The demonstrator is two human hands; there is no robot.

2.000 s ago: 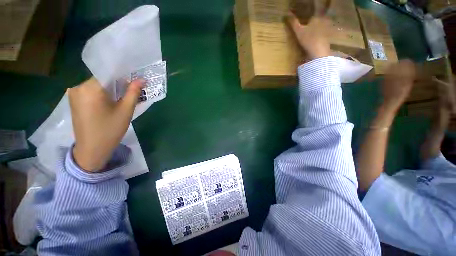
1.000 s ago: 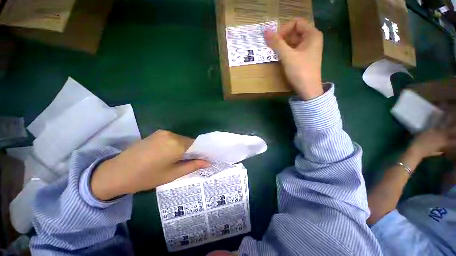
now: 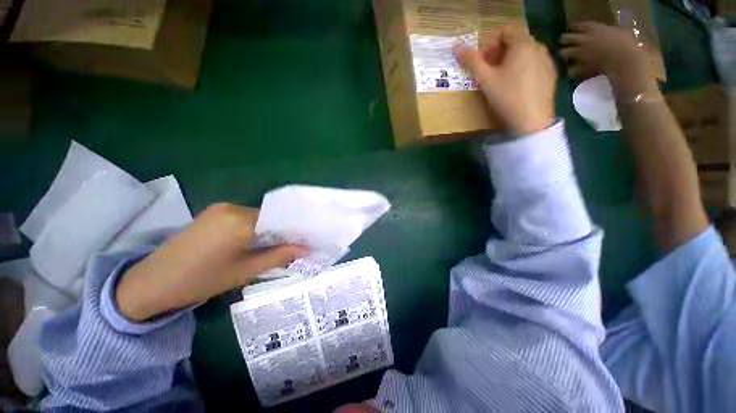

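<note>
My left hand [image 3: 206, 262] holds a curled white label sheet [image 3: 319, 219] between thumb and fingers, just above the stack of label sheets [image 3: 315, 331]. A little print shows by the thumb. My right hand [image 3: 516, 77] is at the top centre, its fingertips on the right part of a printed label [image 3: 440, 63]. The label lies on a brown carton [image 3: 444, 117]. Whether the fingers still grip the label's edge is hard to tell.
Discarded liners [image 3: 97, 218] lie at left beside my left sleeve. Brown boxes [image 3: 121, 60] stand at the upper left. At right, a neighbouring worker's arm [image 3: 666, 153] in light blue reaches to another carton [image 3: 658, 36], near a white paper piece [image 3: 597, 103].
My left hand moved from the upper left down to the stack. My right hand moved from the carton's far part to the label now on it. The neighbour's arm moved up to the other carton.
</note>
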